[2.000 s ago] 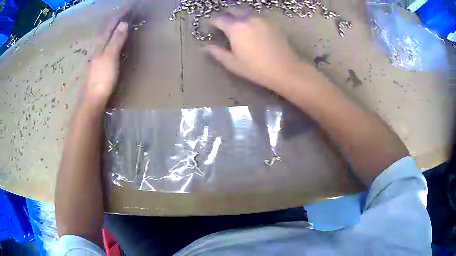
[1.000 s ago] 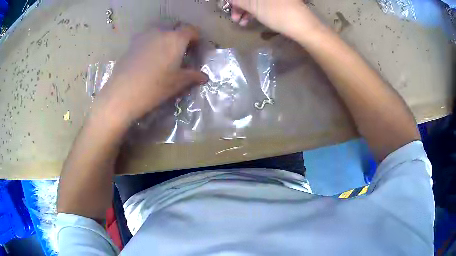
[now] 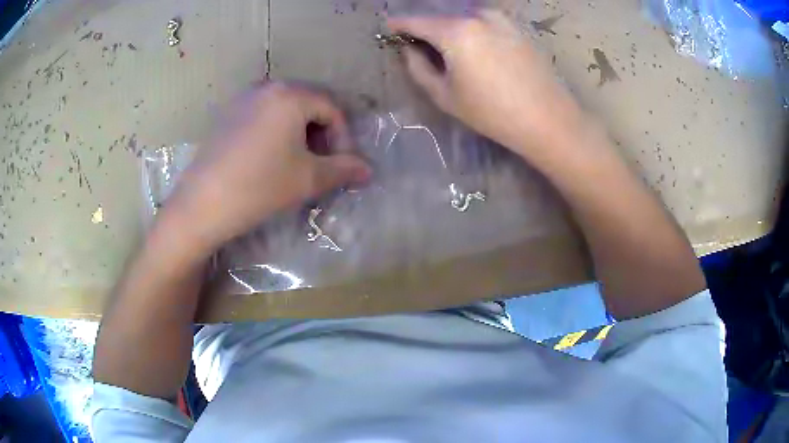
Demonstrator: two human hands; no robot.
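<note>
The clear plastic bag strip [image 3: 415, 238] lies along the near part of the table. Small metal pieces [image 3: 465, 199] show in a right-hand pocket, and another small group [image 3: 318, 229] lies further left in the strip. My left hand [image 3: 268, 156] is over the strip's left half, thumb and forefinger curled at the plastic; whether they grip it is unclear. My right hand [image 3: 484, 78] is beyond the strip's upper edge, its fingertips pinching small metal pieces [image 3: 394, 39].
A small metal piece [image 3: 173, 32] lies at the far left of the cardboard table cover [image 3: 86, 164]. Shiny clear plastic [image 3: 696, 35] lies at the far right. A blue tub [image 3: 22, 359] with whitish plastic is below the table's left edge. Yellow-black tape [image 3: 571, 339] marks the floor.
The metal pile at the far edge has left the view. My left hand has moved from the left side onto the strip. My right hand has come nearer with metal pieces.
</note>
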